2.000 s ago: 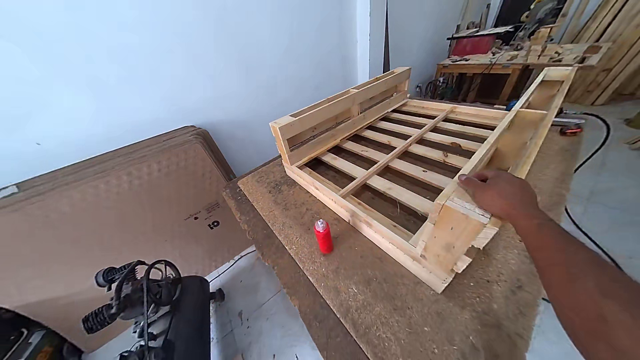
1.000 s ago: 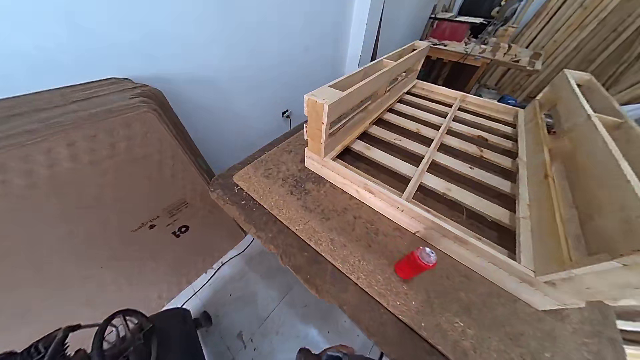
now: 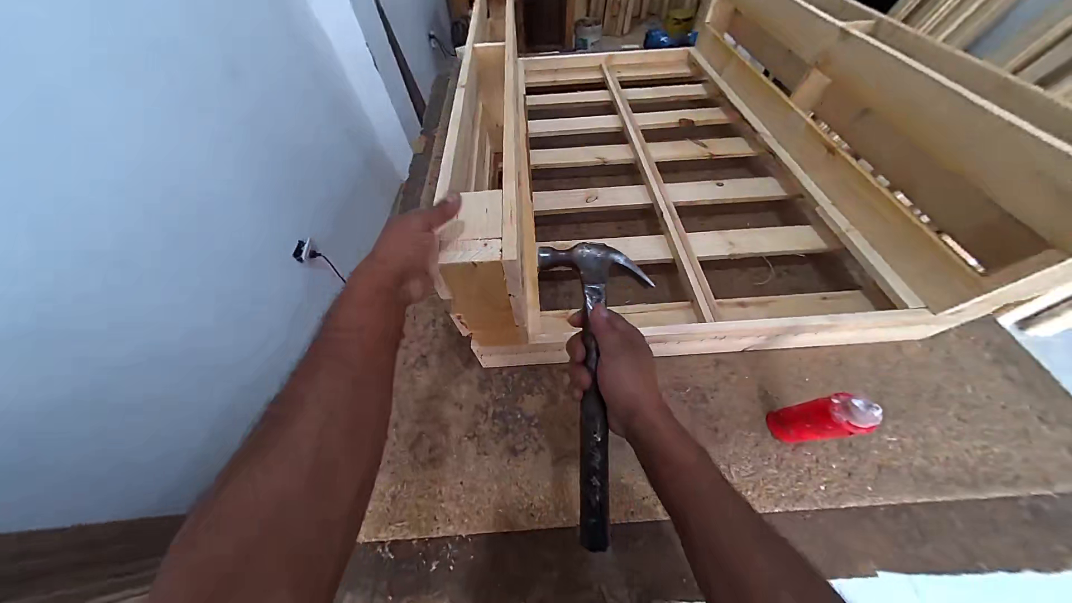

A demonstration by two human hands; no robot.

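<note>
A slatted wooden frame (image 3: 779, 331) with raised box-like sides lies on a particleboard sheet (image 3: 469, 469). My left hand (image 3: 410, 247) grips the near end of the left box-like side (image 3: 479, 216), its thumb over the top edge and its fingers on the outer face, partly hidden. In my right hand (image 3: 615, 364) is a claw hammer (image 3: 594, 268), held by the upper part of its dark handle. The hammer's striking face is at the inner face of that side, and the claw points right. A red bottle (image 3: 821, 417) lies in view right of my right hand, before the frame.
A pale wall (image 3: 167, 251) runs along the left, with a wall socket (image 3: 303, 249) and a plugged-in cable. Wooden boards (image 3: 997, 33) lean at the back right. A blue object (image 3: 670, 38) and a tub (image 3: 588, 33) stand beyond the frame's far end.
Both hands are now at the left side of the frame, with a hammer in my right hand. Two seconds ago a hand rested on the opposite side's near end. The view has shifted strongly.
</note>
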